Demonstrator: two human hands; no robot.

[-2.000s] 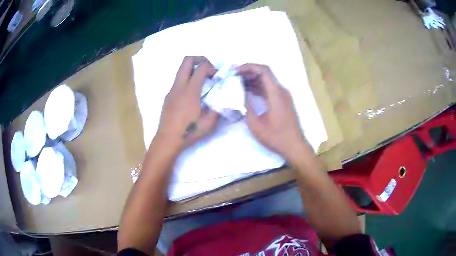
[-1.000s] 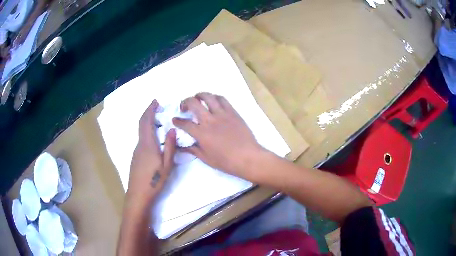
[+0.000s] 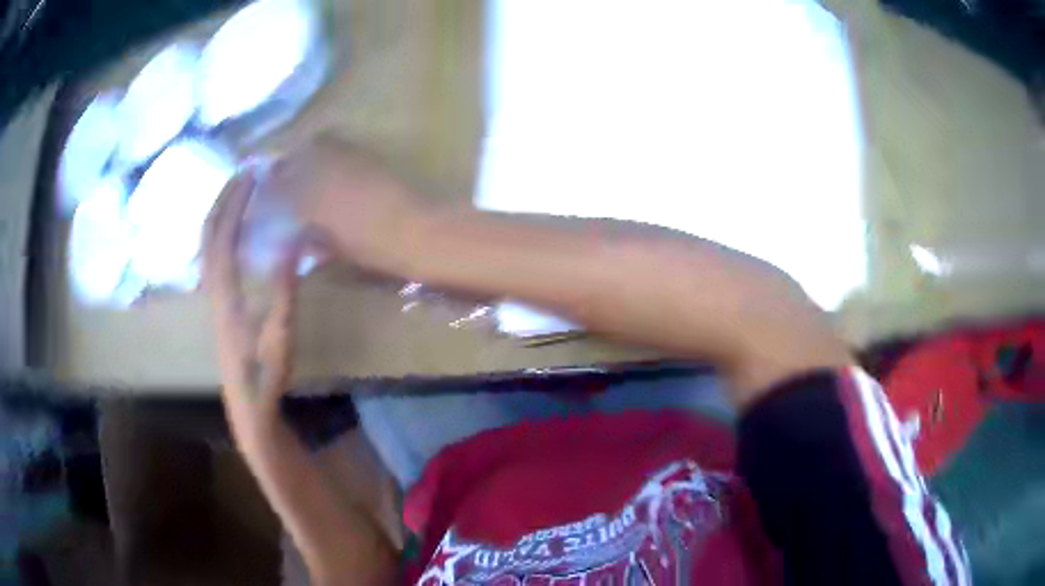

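The frame is blurred. My left hand point(image 3: 249, 315) and my right hand point(image 3: 335, 204) are together around a small white wrapped piece point(image 3: 269, 235), beside the group of wrapped pieces point(image 3: 178, 212) at the left of the bench. The hands partly cover the piece. My right forearm crosses in front of the stack of white tissue paper point(image 3: 670, 126), hiding part of its lower edge.
The bench point(image 3: 378, 338) is covered in brown cardboard with shiny tape near its front edge. A red stool point(image 3: 945, 395) stands at the lower right. A dark surface shows behind the bench at the upper left.
Both hands have moved left from over the tissue stack to beside the wrapped pieces, with the white piece between them. The view has shifted, and the stack now sits further right in it.
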